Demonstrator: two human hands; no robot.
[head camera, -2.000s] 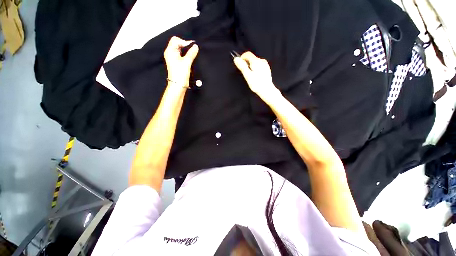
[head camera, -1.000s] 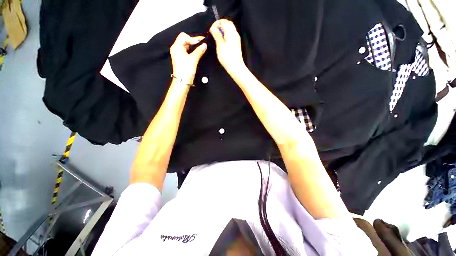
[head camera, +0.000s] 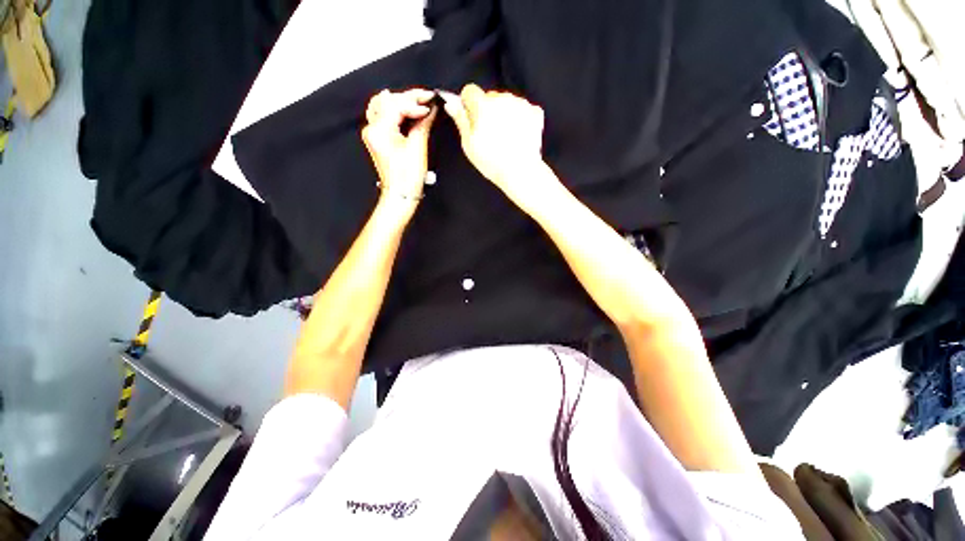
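Note:
A black shirt (head camera: 571, 211) with small pale buttons and blue-white checked trim (head camera: 794, 100) lies spread in front of me. My left hand (head camera: 400, 137) pinches a small fold of the black cloth between thumb and fingers. My right hand (head camera: 499, 129) is right beside it, its fingertips almost touching the left ones at the pinched spot. A small tool shows in the right hand in earlier frames; now the curled fingers hide whether it is still held.
A white board (head camera: 317, 63) lies under the shirt at the upper left. A black garment pile (head camera: 169, 159) hangs at the left. A metal frame (head camera: 175, 391) stands on the grey floor at the lower left. Pale and blue garments (head camera: 936, 380) lie at the right.
My right hand moved left to my left hand, rose above it with a thin dark tool showing, then came down beside its fingertips. My left hand shifted slightly and keeps its pinch.

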